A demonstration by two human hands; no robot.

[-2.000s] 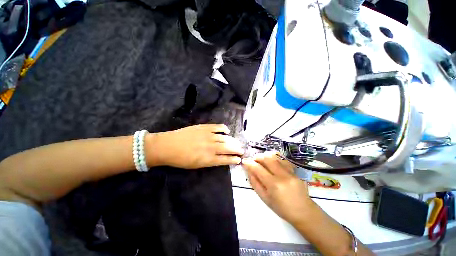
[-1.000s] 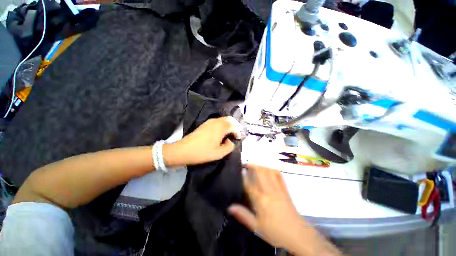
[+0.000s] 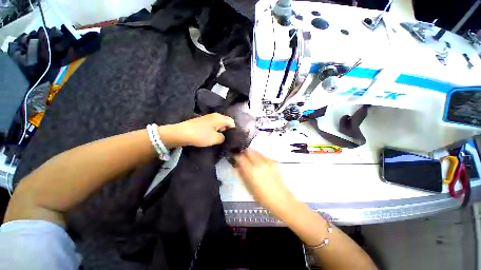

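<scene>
Dark charcoal cloth (image 3: 121, 74) covers the left side and hangs over the table's front edge. My left hand (image 3: 203, 130), with a beaded bracelet, grips a fold of the dark cloth left of the needle. My right hand (image 3: 259, 171) is just below and right of it, fingertips on the bunched cloth edge; its fingers are partly hidden by cloth. The white sewing machine (image 3: 327, 47) with blue stripe stands at the right. Its presser foot and needle area (image 3: 269, 124) is right of the cloth edge. A pale piece (image 3: 164, 171) shows under the dark cloth.
Red-yellow-green snips (image 3: 316, 148) lie below the machine arm. A black smartphone (image 3: 411, 170) and scissors with orange and red handles (image 3: 458, 176) lie at the right. A measuring tape strip (image 3: 253, 215) runs along the front edge. More dark cloth (image 3: 45, 50) lies at the upper left.
The view has shifted, showing more of the machine. My hands and the cloth edge have moved left, away from the needle. My right hand has come from the table front up to the cloth.
</scene>
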